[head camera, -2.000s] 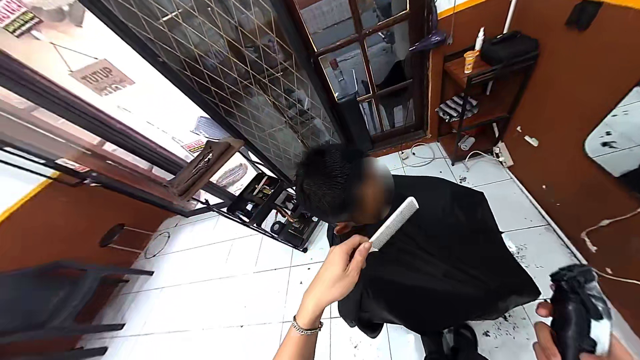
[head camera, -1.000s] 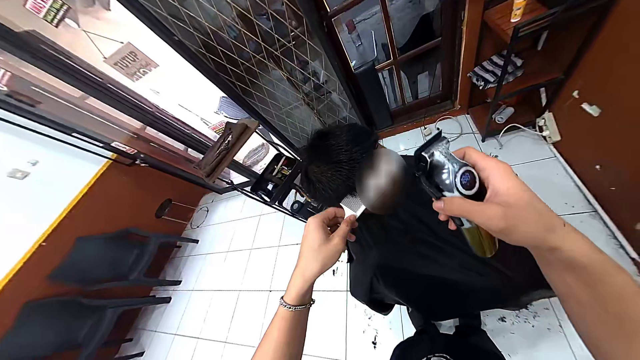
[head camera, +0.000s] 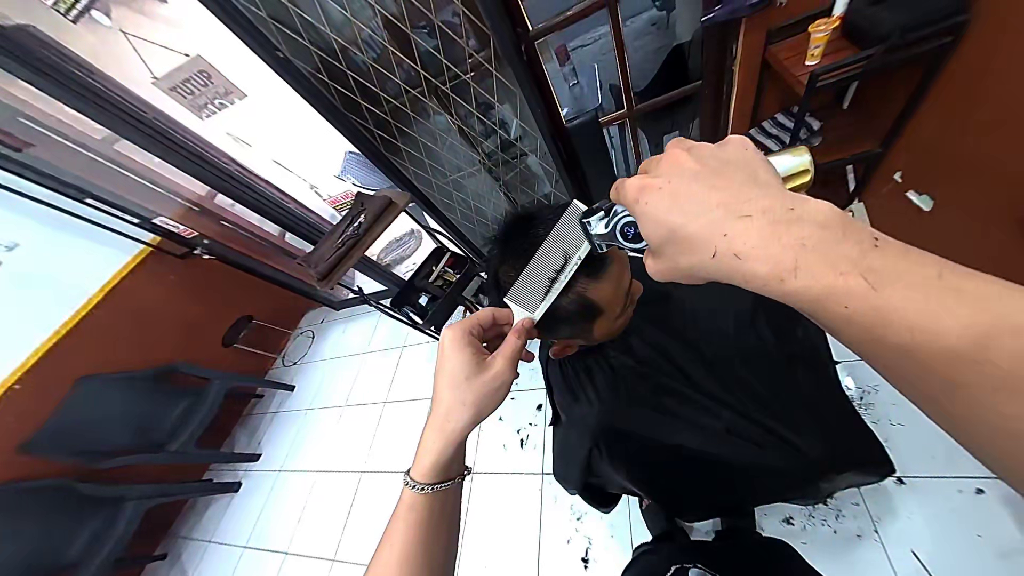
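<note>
A seated person wears a black barber's cape (head camera: 712, 392). My left hand (head camera: 484, 360) pinches the lower end of a white comb (head camera: 552, 260), which lies slanted against the person's dark hair (head camera: 512, 232); cut hair clings to its teeth. My right hand (head camera: 712, 212) grips a hair clipper (head camera: 616, 228) with a gold-coloured rear end and a small round display. The clipper's head meets the comb's upper right edge. My fingers hide much of the clipper's body.
Black plastic chairs (head camera: 152, 412) stand at the left. A black tool trolley (head camera: 436, 284) is behind the person, near the glass door. A wooden shelf rack (head camera: 848, 120) is at the upper right. Hair clippings lie scattered on the white floor tiles (head camera: 512, 432).
My right hand has brought the clipper from the far right across to the comb. The comb, earlier held up beside the head and then lower near the face, now lies against the hair.
</note>
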